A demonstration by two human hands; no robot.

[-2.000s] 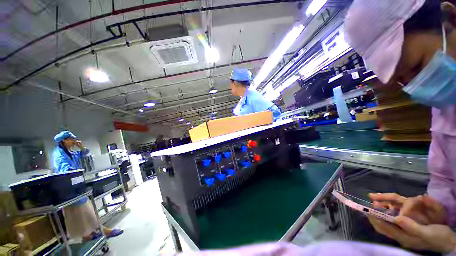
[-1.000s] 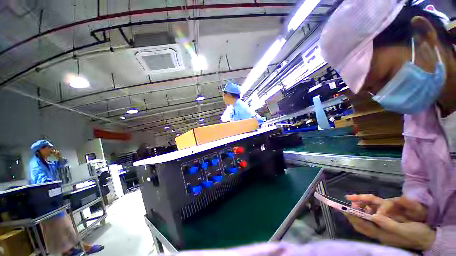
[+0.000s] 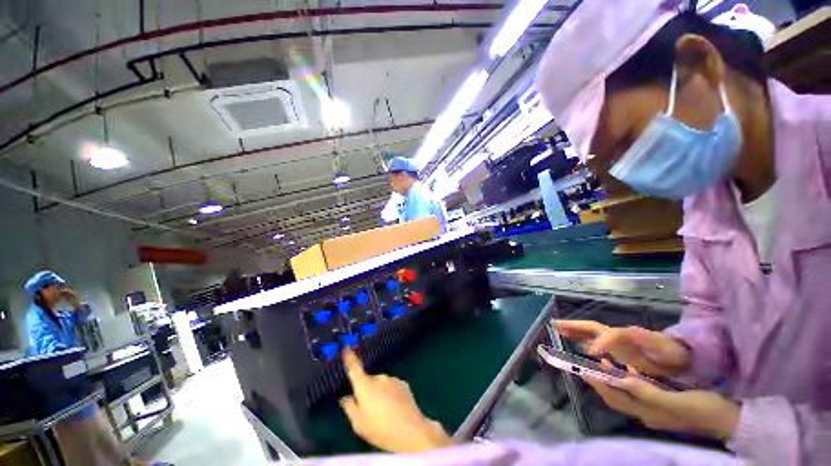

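A black rack unit [image 3: 273,364] with rows of blue and red round connectors stands on a green-matted trolley [image 3: 437,359]. A flat brown carton [image 3: 374,244] lies on the white board on top of the unit. My right hand [image 3: 392,411] is low in the middle, bare and empty. Its index finger is stretched out, with the tip at or just in front of the lower blue connectors; contact cannot be told. The other fingers are curled. A pink sleeve runs along the bottom edge. My left hand is not in view.
A person in pink cap, smock and blue mask stands close at the right, holding a phone [image 3: 583,366]. Behind are a green belt line [image 3: 583,259] and stacked brown cardboard [image 3: 642,218]. Two people in blue stand farther off. Another trolley [image 3: 128,400] is at the left.
My right hand has come into view from below and points at the connectors. The view has shifted, so the unit and carton sit farther left and the person in pink fills more of the right.
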